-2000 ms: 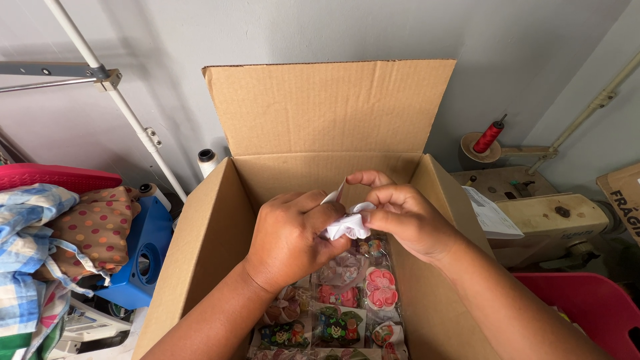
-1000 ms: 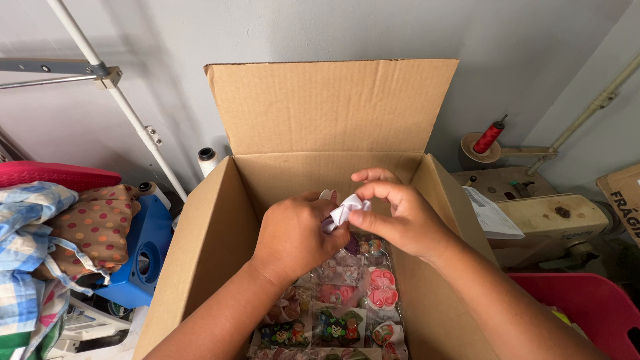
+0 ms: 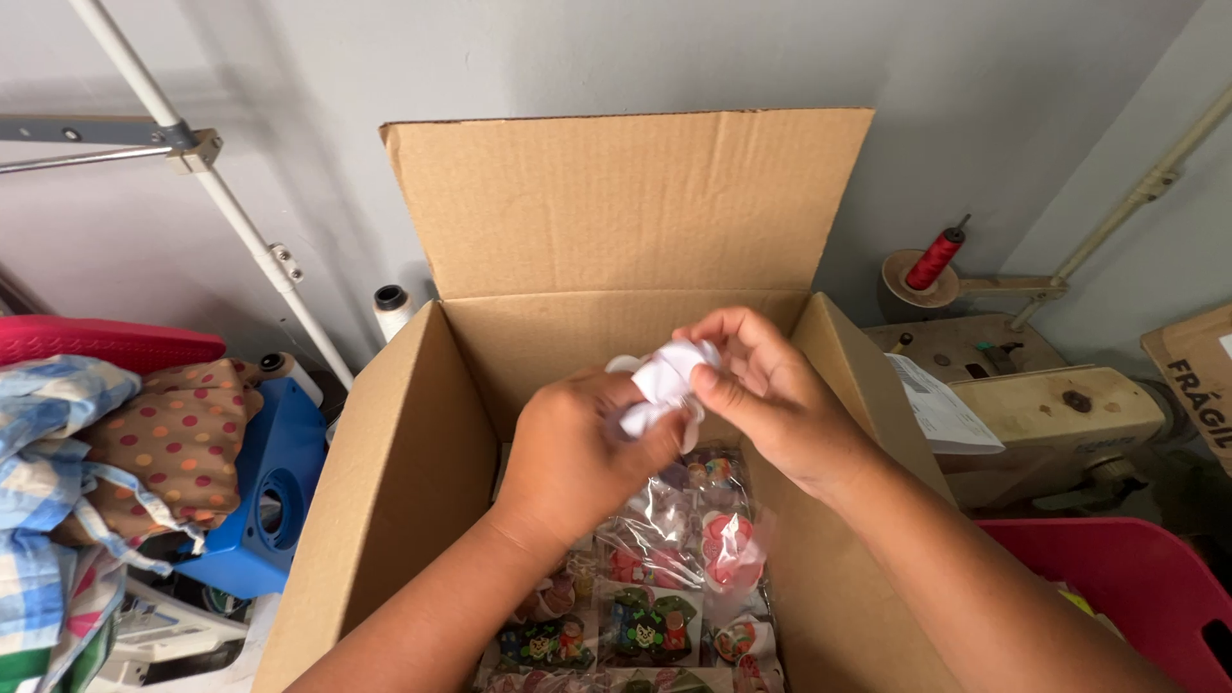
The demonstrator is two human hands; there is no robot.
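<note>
Between my two hands, above an open cardboard box (image 3: 626,207), is a small piece of white folded fabric or ribbon (image 3: 674,373). My left hand (image 3: 568,452) pinches its lower left part with thumb and fingers. The fingertips of my right hand (image 3: 760,395) hold its right edge. Clear plastic hangs or lies just below the hands, and its link to the white piece cannot be told. Inside the box lie several clear packets with colourful bows, among them a green and black one (image 3: 653,626) and a pink one (image 3: 729,551).
Left are a blue plastic box (image 3: 289,443), a polka-dot cloth (image 3: 168,448), checked cloth (image 3: 43,462) and a white thread cone (image 3: 392,310). Right stand a sewing machine (image 3: 1059,409), a red thread spool (image 3: 936,260), a paper sheet (image 3: 938,404) and a red basket (image 3: 1107,549).
The white piece has turned between my fingers and shows more of its folds. My right fingers have closed in on its right edge from a more raised, spread pose.
</note>
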